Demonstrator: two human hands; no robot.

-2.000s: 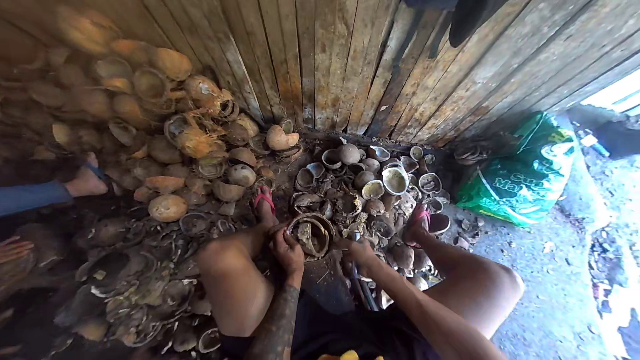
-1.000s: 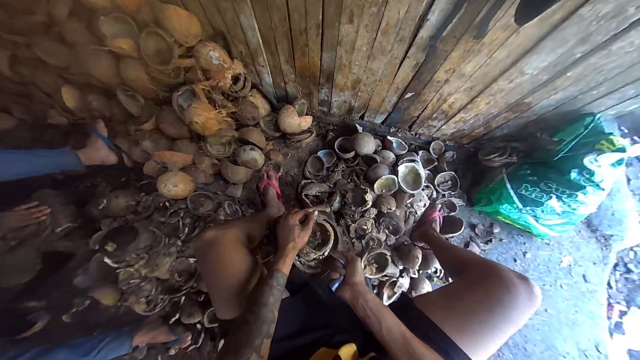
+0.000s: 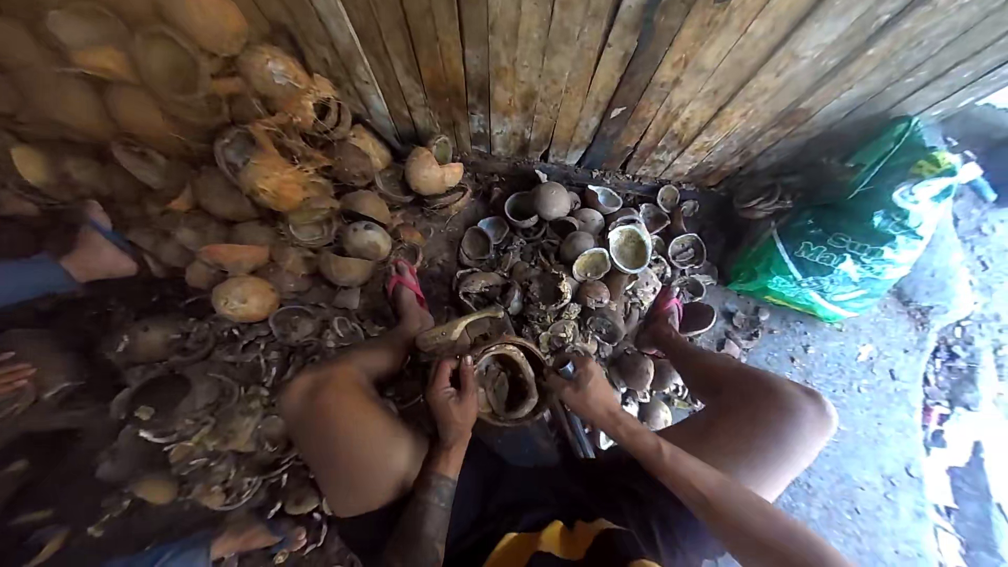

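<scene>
My left hand (image 3: 454, 402) grips the left rim of an open coconut shell (image 3: 538, 356), whose hollow faces up between my knees; a smaller pale ring of shell or meat (image 3: 529, 387) shows inside it. Just above my left fingers lies a curved pale piece (image 3: 459, 329), maybe husk or shell. At the shell's right rim, my right hand (image 3: 584, 390) is closed around a short grey tool handle, its other end hidden. Beyond both hands, a heap of small half shells (image 3: 591, 264) and scraps spreads between my feet.
Large husked coconuts (image 3: 246, 298) are piled at the left, above broken shell scraps (image 3: 185, 417). A plank wall (image 3: 512, 79) stands ahead. A green plastic bag (image 3: 835, 260) sits at the right on grey ground. Another person's feet (image 3: 98, 252) and hand (image 3: 12, 374) show at the left edge.
A curved pale piece now shows above my left fingers. My left hand has moved from the top of the shell to its left rim. My right hand stays at the right side.
</scene>
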